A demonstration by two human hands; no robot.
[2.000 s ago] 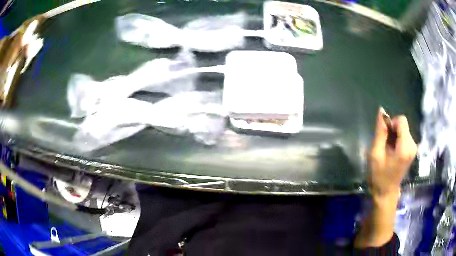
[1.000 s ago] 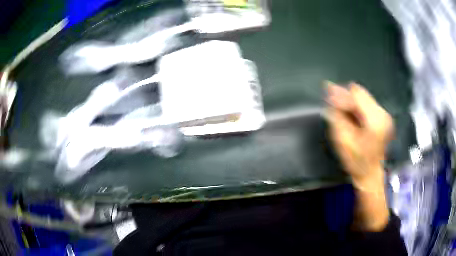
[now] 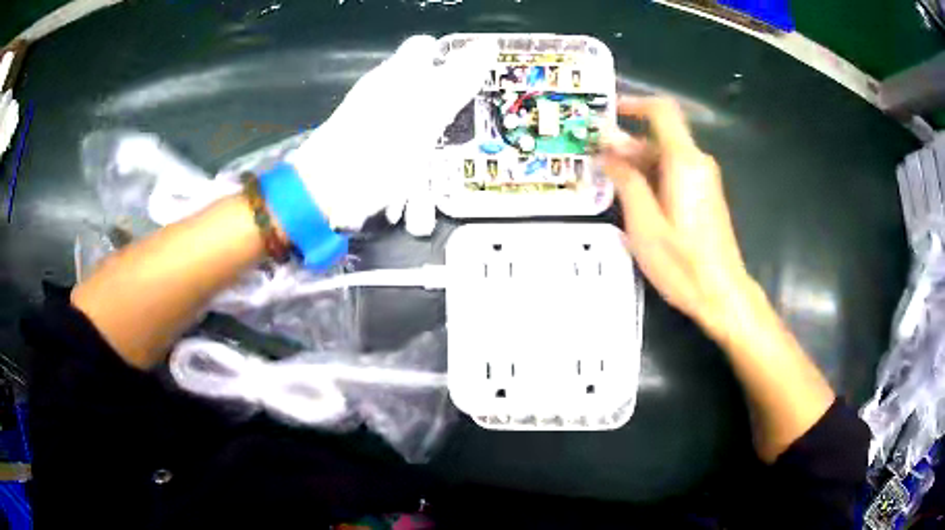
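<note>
An open white power strip housing [image 3: 528, 201] lies face up at the upper middle, showing a green circuit board [image 3: 576, 133], thin wires and brass-gold contact strips. My left hand [image 3: 383, 129], in a white glove with a blue wrist strap [image 3: 301, 214], holds its left side. My bare right hand [image 3: 679, 197] is at its right edge with fingertips by the board; they are blurred, and whether they hold a tool cannot be told. A second power strip, outlet face [image 3: 543, 323] up, lies just below, apparently stacked over another shell.
White power cords [image 3: 389, 277] in clear plastic bags [image 3: 409, 388] lie to the left, partly under my left forearm. The dark green bench [image 3: 798, 176] has a curved edge. Clear crinkled wrap [image 3: 912, 331] is at the far right. A blue object [image 3: 762, 10] shows at the top right.
My gloved left hand has come into view and taken hold of the open housing. My right hand has moved up and left to its edge. The view has shifted.
</note>
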